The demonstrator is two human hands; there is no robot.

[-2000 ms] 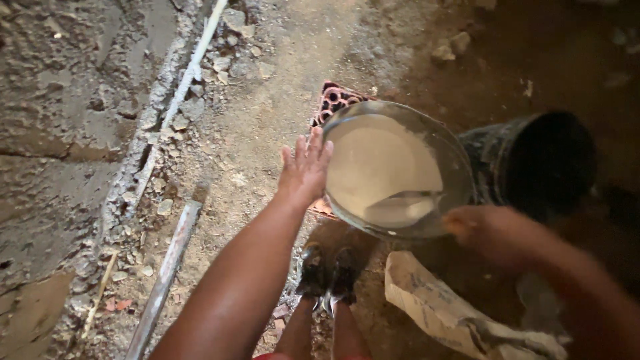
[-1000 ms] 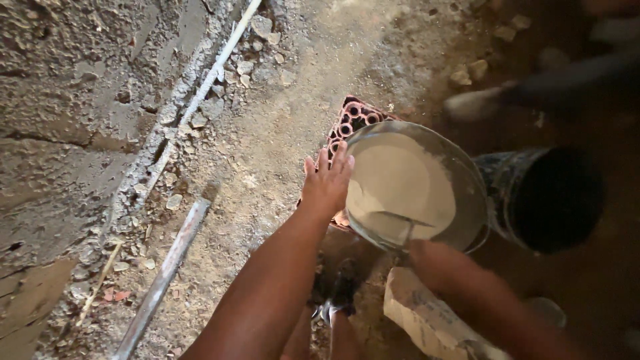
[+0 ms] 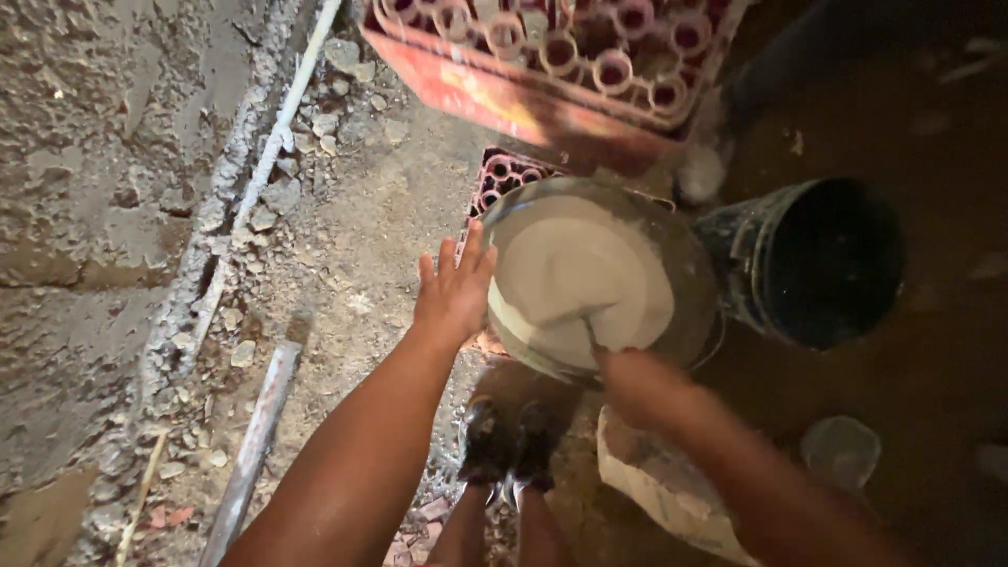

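A round bucket (image 3: 697,299) holds smooth beige wet mix (image 3: 575,268) and sits on a red plastic bottle crate (image 3: 504,177). My left hand (image 3: 455,295) lies with spread fingers against the bucket's left rim, holding nothing. Blurred by motion, my right hand (image 3: 642,386) is closed at the near side of the bucket, around the handle of a tool whose blade is sunk in the mix. The tool looks like a trowel, but its blade is mostly hidden. My feet stand just below the bucket.
A larger red bottle crate (image 3: 543,118) is at the top. Right of the bucket a black bucket (image 3: 835,264) lies tilted. An open paper bag (image 3: 669,496) and a clear container (image 3: 841,451) are lower right. A metal bar (image 3: 256,449), rubble and a rough wall are left.
A larger red crate has come into view at the top, where earlier frames show bare ground and a person's foot. My right hand has moved the tool through the mix; my left hand stays at the rim.
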